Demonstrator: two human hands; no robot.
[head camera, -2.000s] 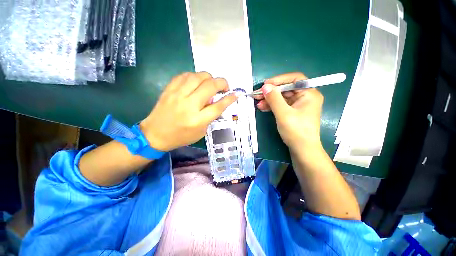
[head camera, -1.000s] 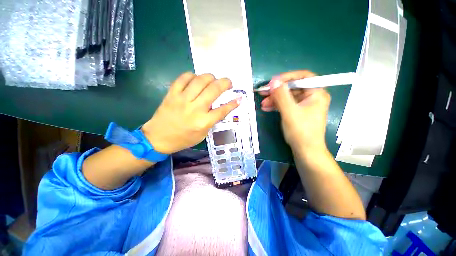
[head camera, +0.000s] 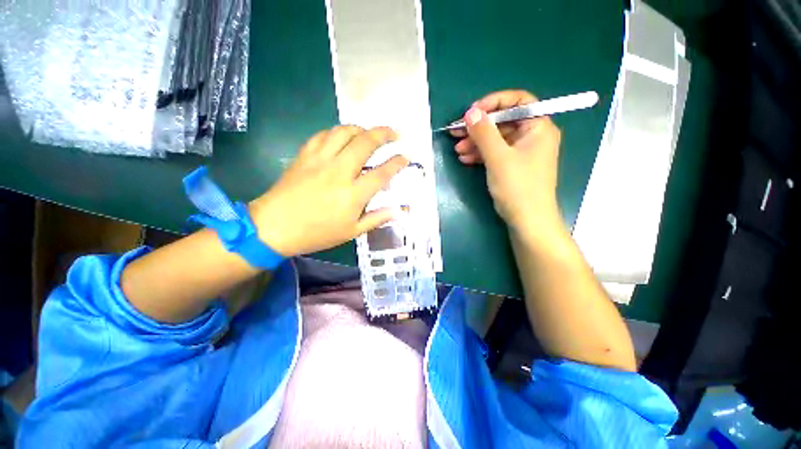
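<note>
A silvery phone middle frame (head camera: 400, 285) lies over the near end of a long pale liner strip (head camera: 382, 61), its dark toothed edge toward me. My left hand (head camera: 329, 195), with a blue wrist strap (head camera: 230, 224), lies on the frame's upper left part, fingers spread over it, and covers part of it. My right hand (head camera: 518, 162) holds slim tweezers (head camera: 549, 107) to the right of the strip. The tweezer tip points left, near the strip's right edge and off the frame. I cannot tell if anything is at the tip.
Bubble-wrap bags (head camera: 88, 70) lie at the far left, beside a stack of bagged grey-edged packets (head camera: 206, 66). Overlapping liner sheets (head camera: 628, 167) lie at the right on the green mat (head camera: 518, 44). A brown carton (head camera: 83, 238) shows below the bench at left.
My right hand and the tweezers have moved up and away from the frame. My left fingers have shifted and spread lower over the frame. The view has shifted slightly.
</note>
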